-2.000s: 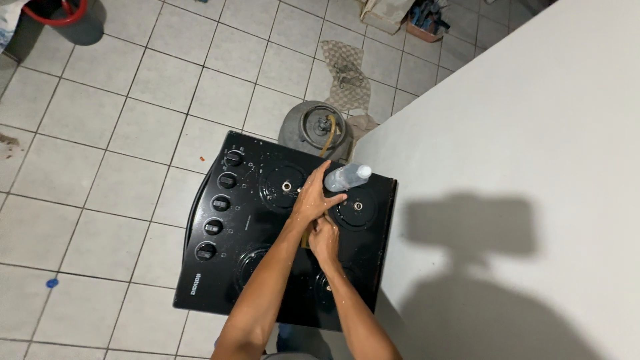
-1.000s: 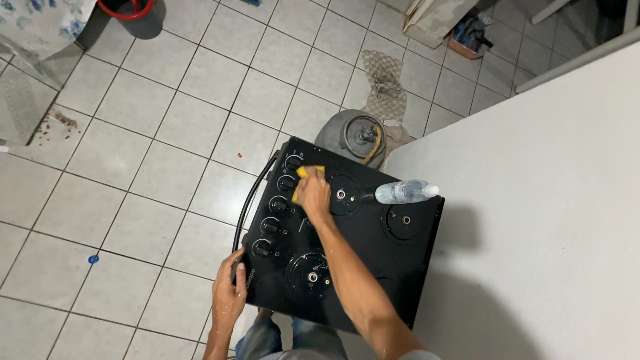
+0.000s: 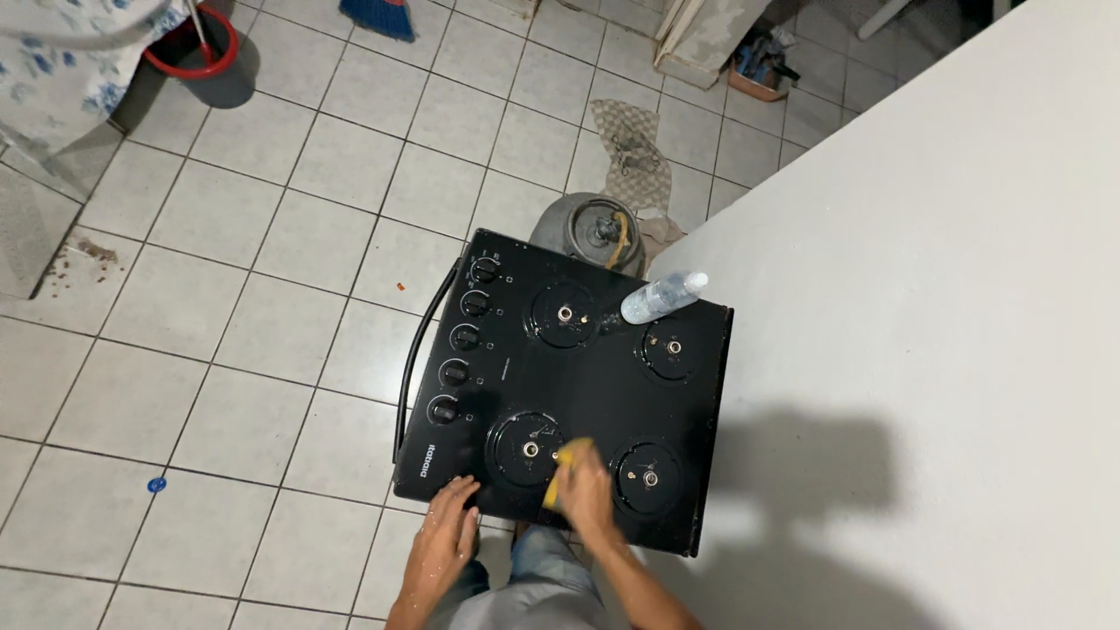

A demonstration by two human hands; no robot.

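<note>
A black gas stove top [image 3: 582, 389] lies below me, its burner wells bare and a column of knobs along its left side. My right hand [image 3: 586, 494] is shut on a yellow sponge or cloth [image 3: 570, 464] and holds it to the surface between the two lower burner wells, slightly blurred. At the lower left corner of the stove, my left hand [image 3: 449, 527] rests its fingertips on the edge, holding nothing. A clear plastic bottle [image 3: 656, 298] with a white cap stands near the upper right burner well.
Behind the stove is a grey gas cylinder [image 3: 560, 226] with a yellow hose. A patterned cloth [image 3: 632, 149] lies on the tiles beyond it. A white wall [image 3: 927, 289] bounds the right side. A red-rimmed bucket [image 3: 223, 83] and a blue broom [image 3: 381, 17] are at the upper left.
My right hand has moved with the yellow sponge or cloth from beside the upper knobs to the lower burner wells. Two seconds ago my hands were together by the bottle.
</note>
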